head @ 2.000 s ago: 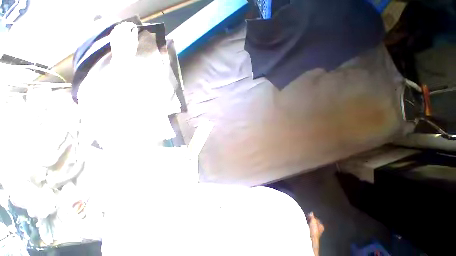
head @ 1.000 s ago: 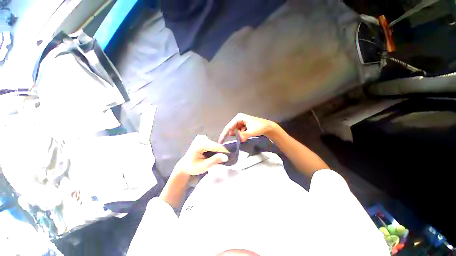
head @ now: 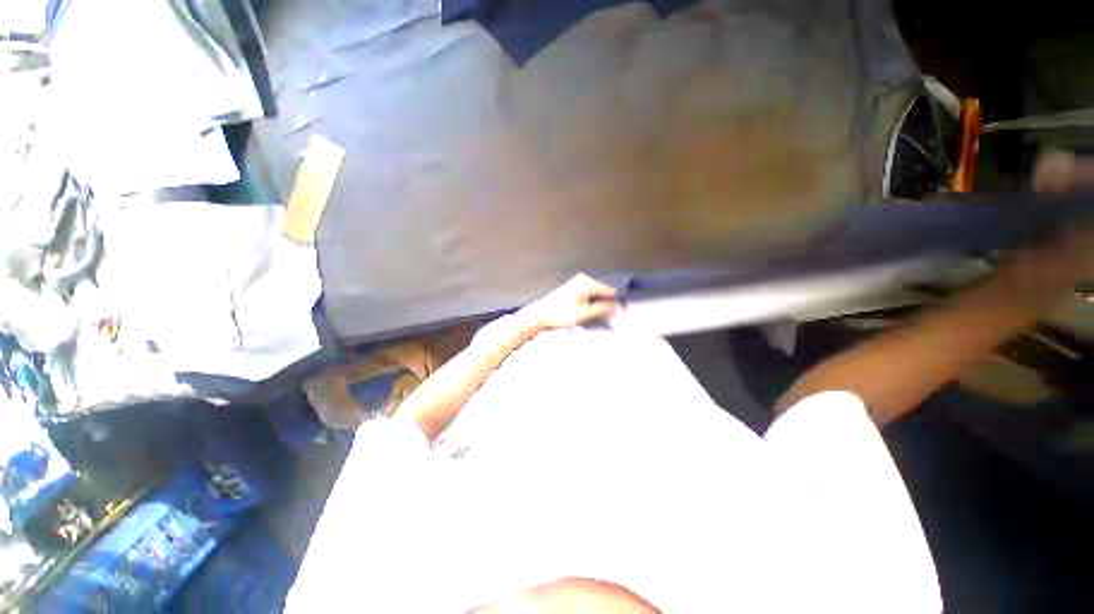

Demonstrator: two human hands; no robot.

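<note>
A dark cloth piece (head: 828,270) is stretched and blurred along the table's near edge. My left hand (head: 584,302) is closed on its left end. My right hand (head: 1068,216) is blurred at the far right edge, at the cloth's other end; its fingers cannot be made out. Navy garment panels (head: 540,24) lie at the top of the grey table cover (head: 480,180), cut off by the picture's edge. A tan cardboard template (head: 314,192) lies at the table's left side.
Light cut pieces (head: 180,276) are piled at the left. A steam iron with an orange handle (head: 967,144) stands at the right table end. Blue crates (head: 156,540) are on the floor at lower left. A dark machine table edge is at right, partly hidden by my arm.
My hands were close together on a small dark cloth. Now my right hand has swung far right and the cloth is stretched out. The view has shifted, showing the crates at lower left.
</note>
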